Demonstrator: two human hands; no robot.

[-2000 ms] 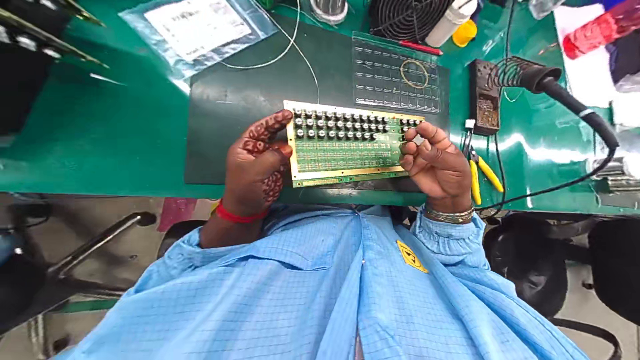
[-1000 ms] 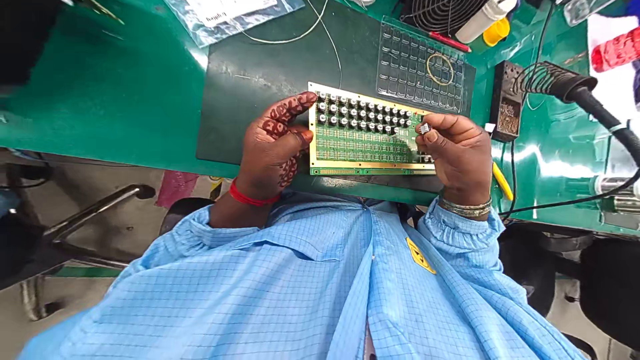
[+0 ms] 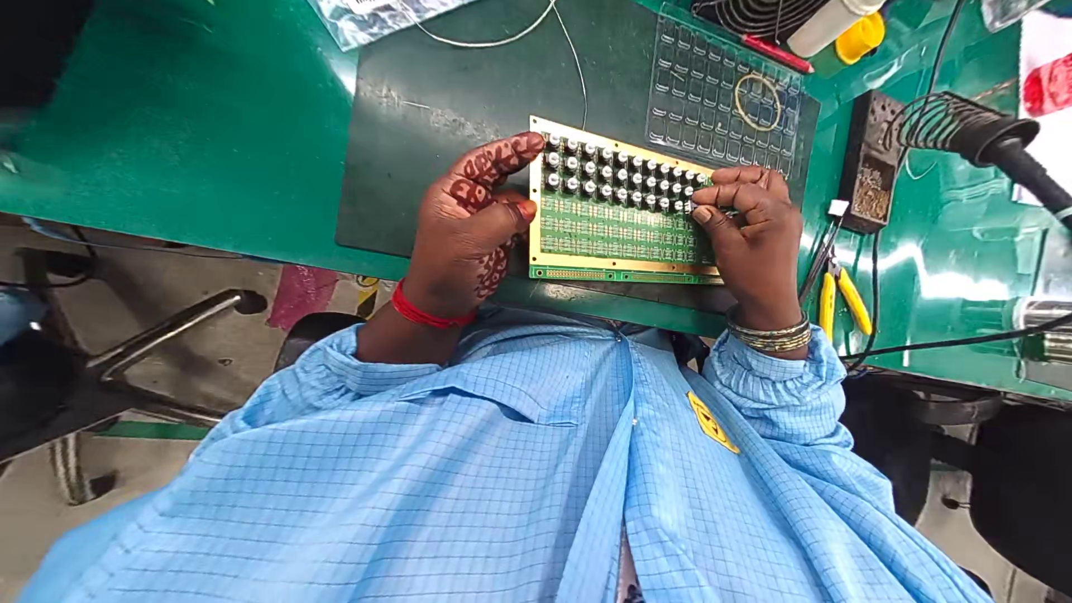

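My left hand [image 3: 473,222] holds the left edge of a green circuit board panel [image 3: 615,239] with a gold-coloured border, thumb and fingers spread along that edge. Rows of small round components [image 3: 621,174] with pale tops and dark bodies stand on its upper half, while the lower half shows bare green board. My right hand [image 3: 749,226] is at the panel's right side, its thumb and index finger pinched at the right end of the lowest component row. A small part seems to be between those fingertips, mostly hidden by them.
Beyond the panel, a clear plastic tray [image 3: 670,100] with pockets lies on a dark mat [image 3: 444,109]; a yellowish ring [image 3: 758,102] rests on it. To the right are yellow-handled pliers [image 3: 847,301], a soldering iron holder [image 3: 871,167] with a coil, a red pen [image 3: 777,54] and a white bottle [image 3: 833,25].
My right hand, which held a small component above the board's right side a second ago, is now down against the component rows. My left hand keeps its hold on the panel's left edge.
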